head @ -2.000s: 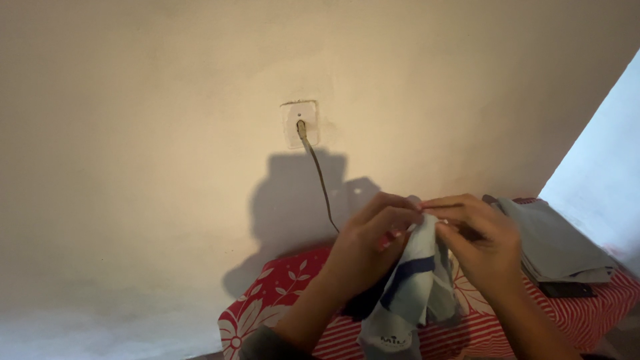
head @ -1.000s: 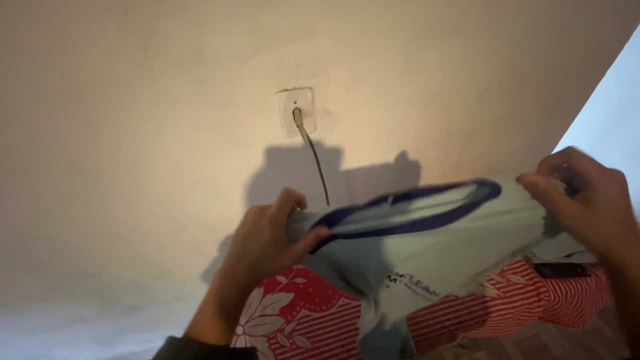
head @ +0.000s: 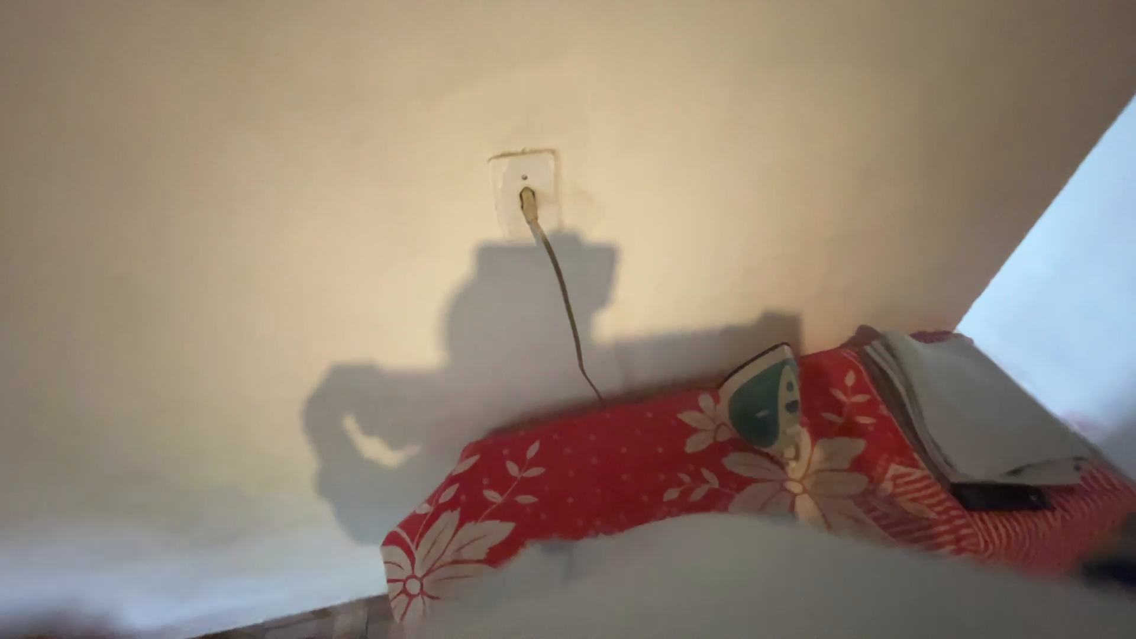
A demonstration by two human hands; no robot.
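A pale light-coloured garment [head: 754, 577], blurred, spreads across the bottom of the view in front of the red floral cloth [head: 603, 470]. Neither of my hands can be made out; a dark blurred patch shows at the lower right edge. Behind the garment an electric iron [head: 765, 399] with a green and white body stands on the red cloth near the wall. At the right lies a stack of folded light cloth [head: 985, 408], with a dark flat object [head: 998, 497] at its front edge.
A cable [head: 564, 293] runs from the wall socket [head: 525, 191] down behind the red cloth. The plain wall [head: 222, 222] rises directly behind the covered surface. A shadow of a person falls on this wall. A bluish-white surface [head: 1065, 293] lies beyond the wall's slanted right edge.
Both hands have gone out of view. The garment, bunched at first and then stretched between them, now spreads low across the view. The iron has come into sight.
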